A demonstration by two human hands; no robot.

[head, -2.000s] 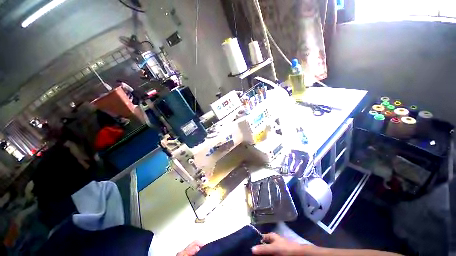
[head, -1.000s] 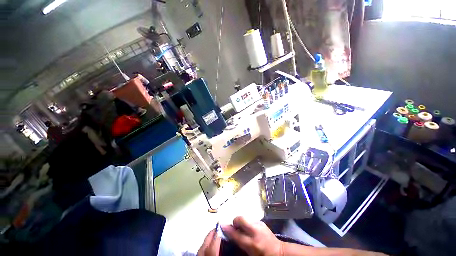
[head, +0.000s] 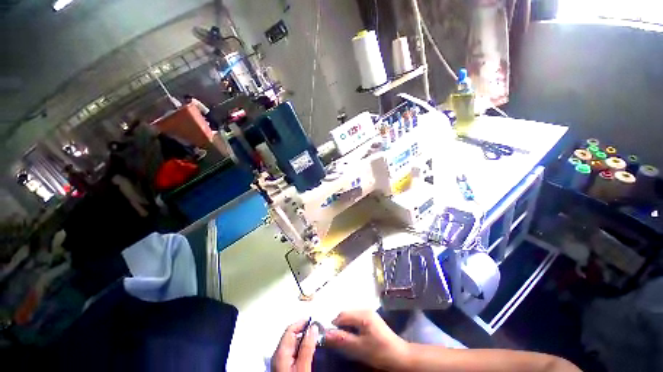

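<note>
My left hand (head: 294, 349) and my right hand (head: 367, 338) are close together at the table's front edge, at the bottom of the view. Between their fingertips they pinch a small piece of cloth (head: 318, 331), pale with a dark edge; its exact form is too small to tell. Dark navy fabric (head: 167, 334) lies over the table's left side, with pale-blue fabric (head: 161, 267) beyond it. The white sewing machine (head: 342, 207) stands ahead, its needle area (head: 328, 263) lit yellow and away from my hands.
A dark tray (head: 413, 277) lies right of the needle area. Scissors (head: 488, 147), a small blue tool (head: 464, 187) and a yellow-green bottle (head: 462, 103) stand or lie farther right. White thread cones (head: 369, 59) stand behind; coloured spools (head: 607, 168) are at far right.
My hands have come together from holding the navy cloth apart and now pinch a small part of it. Since a second ago they have moved slightly left.
</note>
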